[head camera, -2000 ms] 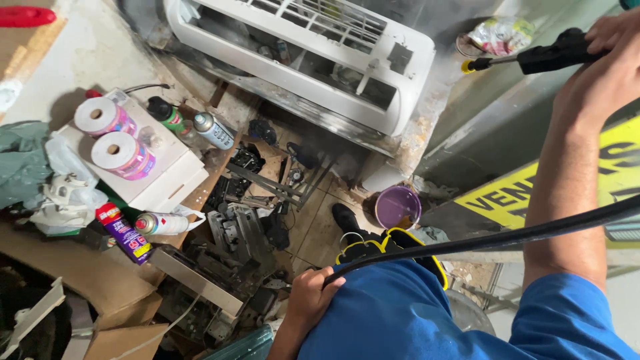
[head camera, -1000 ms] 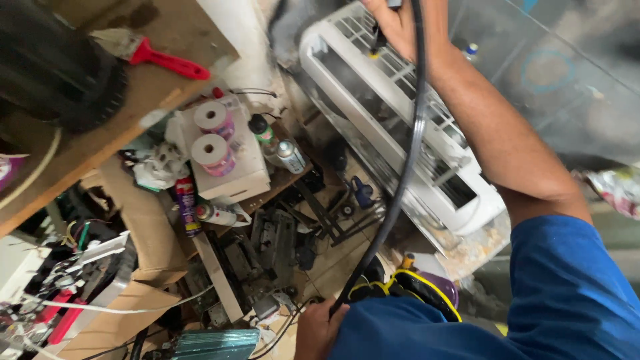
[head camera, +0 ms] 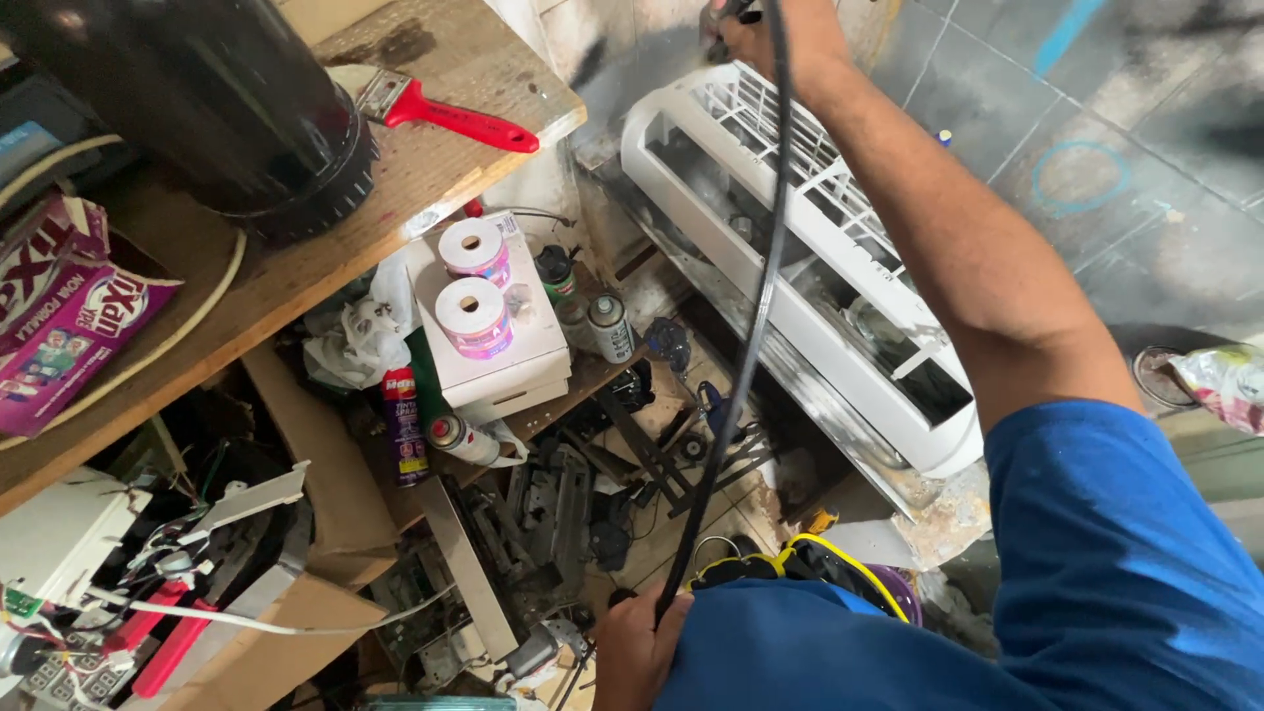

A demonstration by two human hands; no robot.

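My right hand [head camera: 780, 44] is closed around the handle of a black spray gun [head camera: 736, 15] at the top edge, partly cut off by the frame. Its nozzle end is over the upper left end of a white plastic air conditioner housing [head camera: 810, 296] with a grille, which lies slanted on a wet ledge. A black hose [head camera: 765, 286] runs down across the view, in front of the housing, to my left hand [head camera: 637, 642]. That hand is closed around the hose near my waist, at the bottom.
A wooden shelf [head camera: 474, 59] at the upper left holds a red-handled paintbrush [head camera: 454, 117] and a black cylinder [head camera: 217, 109]. Below are paper rolls [head camera: 476, 316] on a white box [head camera: 494, 370], spray cans [head camera: 611, 326] and metal scrap [head camera: 553, 494]. A purple bucket [head camera: 904, 592] is beside me.
My right hand has moved with the spray gun from the right side to the housing's upper left end. My left hand still holds the hose. The view has swung, bringing in the wooden shelf.
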